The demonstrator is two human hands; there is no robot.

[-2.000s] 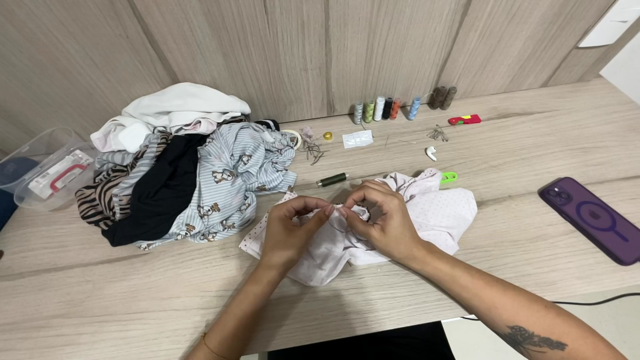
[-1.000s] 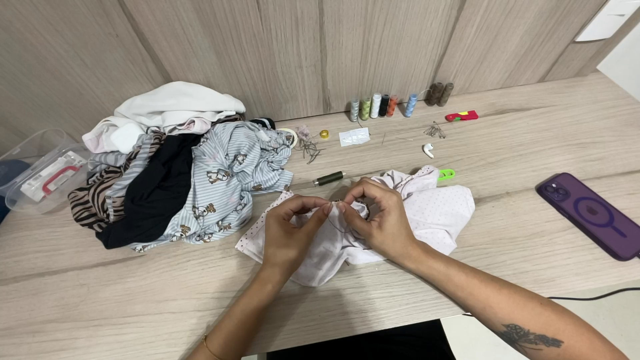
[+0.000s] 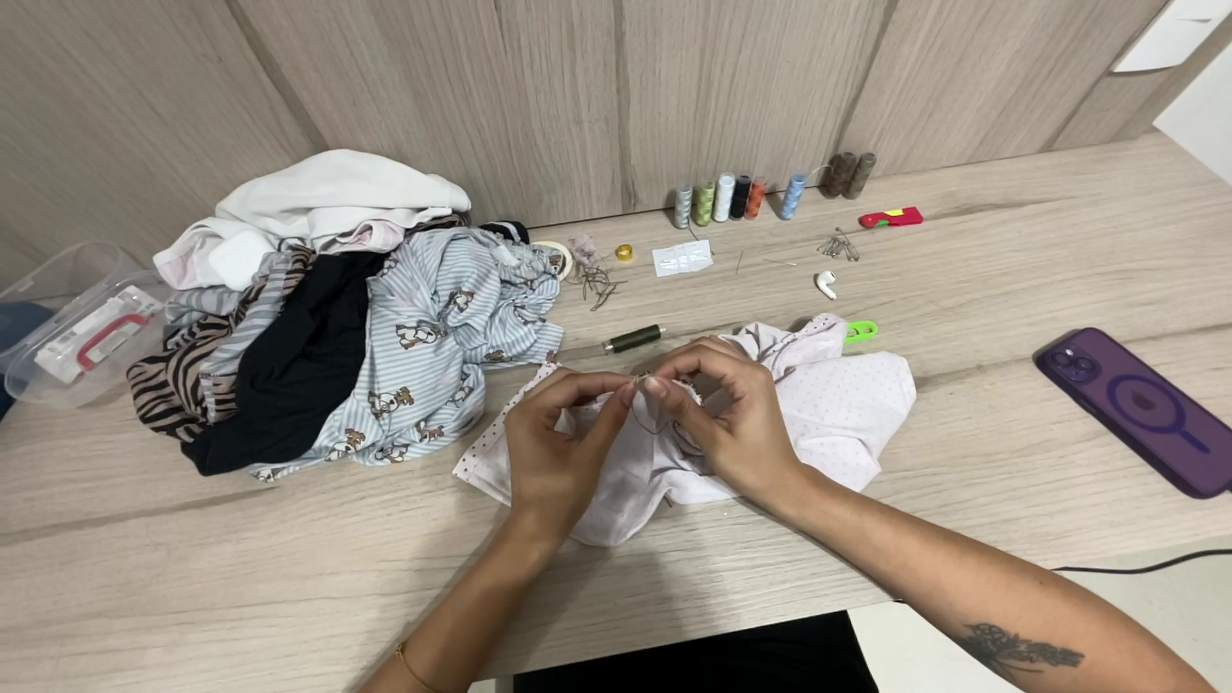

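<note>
A pale dotted cloth [image 3: 828,414] lies spread on the table beneath both hands. My left hand [image 3: 568,433] pinches a thin dark thread [image 3: 656,429] between thumb and forefinger. Tip to tip with it, my right hand [image 3: 727,414] also pinches at the thread, above the cloth. The thread hangs in a small loop below the fingertips. Whether a needle is between the fingers cannot be told. Just behind the hands lies a dark green thread spool [image 3: 635,339]. A bright green plastic piece [image 3: 861,331] sits at the cloth's back edge.
Piled clothes [image 3: 423,337] and a clear plastic box [image 3: 87,327] occupy the left. Several thread spools [image 3: 725,197] stand along the back panel. Safety pins [image 3: 839,246], a white earbud [image 3: 826,283], a red tool [image 3: 891,218] and a foil packet [image 3: 682,257] lie before them. A purple phone [image 3: 1141,409] rests right.
</note>
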